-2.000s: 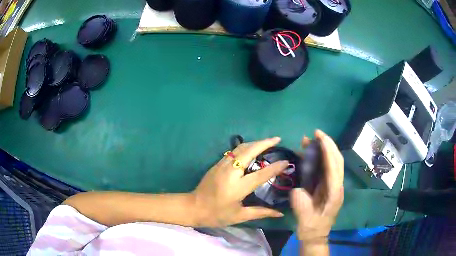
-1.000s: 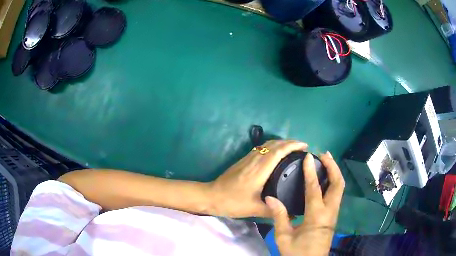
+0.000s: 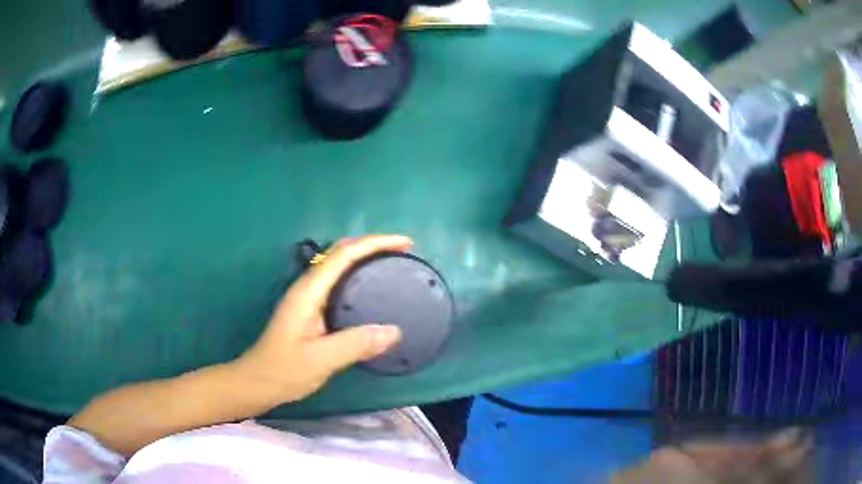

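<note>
My left hand [image 3: 317, 317] holds a speaker housing topped by a round black end cover [image 3: 402, 307]; the thumb lies on the cover and the fingers wrap its far left side. Small holes show near the cover's rim. A small black loop [image 3: 309, 252] sticks out beyond the hand. My right hand [image 3: 728, 460] is blurred at the bottom right edge, partly cut off, and its grip cannot be told. The electric screwdriver [image 3: 766, 288], thick and black, lies at the right with a black cord below it.
The screw feeder [image 3: 581, 203] stands right of the held housing. A housing with red and white wires [image 3: 357, 80] stands beyond, near grouped housings on a pale board [image 3: 132, 66]. Loose covers [image 3: 43, 194] lie at the left. A clear plastic item [image 3: 756, 132] and a red and green item [image 3: 808, 194] are at the right.
The view has swung to the right. My right hand has left the cover and moved to the lower right. The cover sits flat on the housing, and my left thumb is now on it.
</note>
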